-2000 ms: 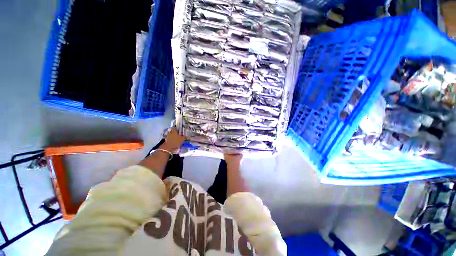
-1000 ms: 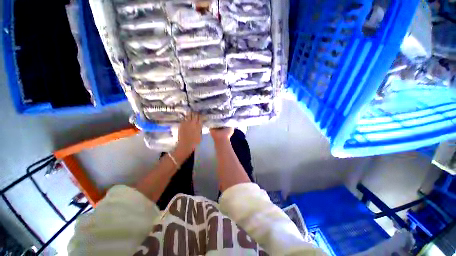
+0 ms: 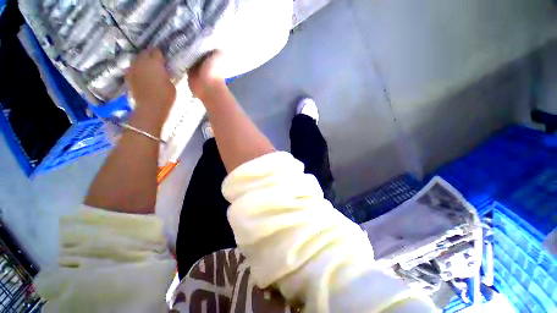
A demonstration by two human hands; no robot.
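The filled crate with rows of silver-grey wrapped pieces point(image 3: 91, 36) is at the top left, tilted and cut off by the upper edge. My left hand point(image 3: 151, 85) grips its near edge, fingers over the lining. My right hand point(image 3: 207, 73) grips the same edge just to the right; its fingertips are blurred. White lining paper point(image 3: 259, 36) shows at the crate's right side, overexposed. A bit of blue crate rim shows beside my left hand.
A black-filled blue crate point(image 3: 72, 145) stands at the far left. A bit of orange frame point(image 3: 166, 172) is by my legs. At the lower right are a crate with paper and mixed pieces point(image 3: 427, 229), a blue lattice crate point(image 3: 525, 260) and a blue surface point(image 3: 495, 162). Grey floor lies ahead.
The filled crate has moved to the upper left of the view with both hands on it. The large blue crate at the right has left the view. Floor and my feet now show.
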